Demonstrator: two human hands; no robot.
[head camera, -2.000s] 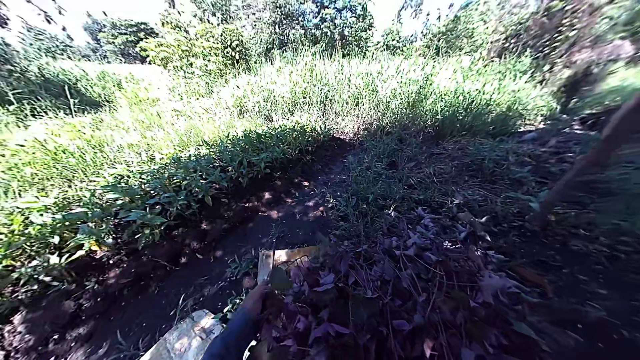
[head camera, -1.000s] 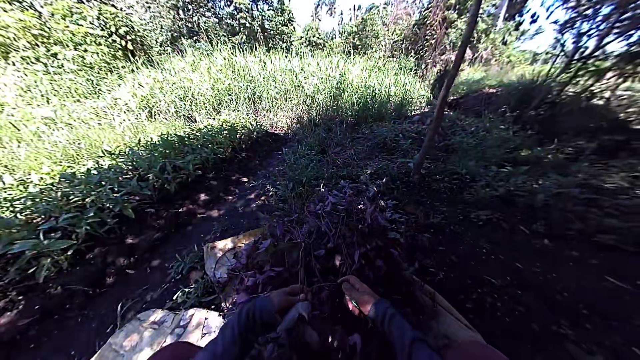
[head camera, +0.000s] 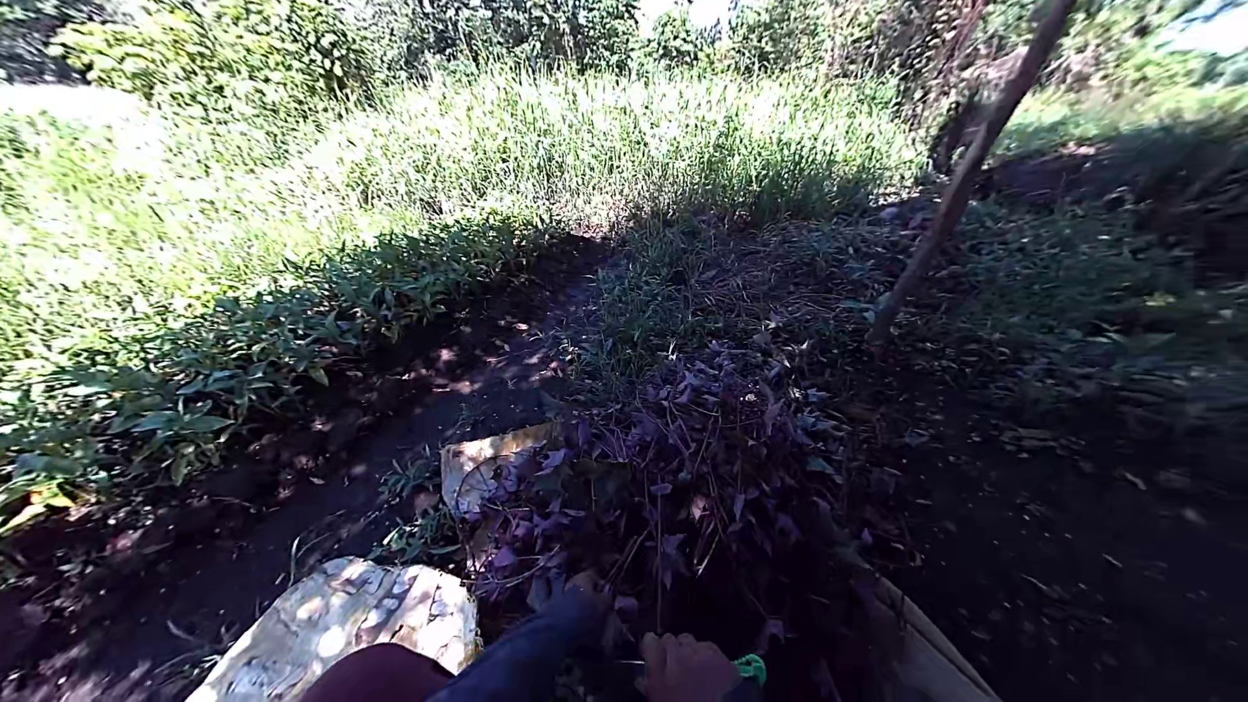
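Observation:
Purple-leaved vine cuttings (head camera: 682, 458) lie in a heap in front of me, over a pale sheet or sack (head camera: 487, 463). My left hand (head camera: 585, 590) reaches into the near side of the heap. It is dim and partly covered by leaves, so its grip cannot be made out. Close to its right, near the bottom edge, my right hand (head camera: 687, 668) is closed around a tool with a green handle (head camera: 751, 668). A thin, light edge shows at the left of that fist. One long stem rises just above the fist.
A pale, stained sack (head camera: 370, 614) lies at lower left beside my knee (head camera: 375, 673). A slanted wooden pole (head camera: 951, 210) stands at right. Dark soil (head camera: 1053, 526) is on the right, leafy plants (head camera: 234, 390) line the left, and tall grass (head camera: 624, 136) grows beyond.
Two seconds ago one hand was seen near the pale sheet's corner; one second ago both hands were together at the stems. The right hand is now lower, with a green handle showing. The view has swung.

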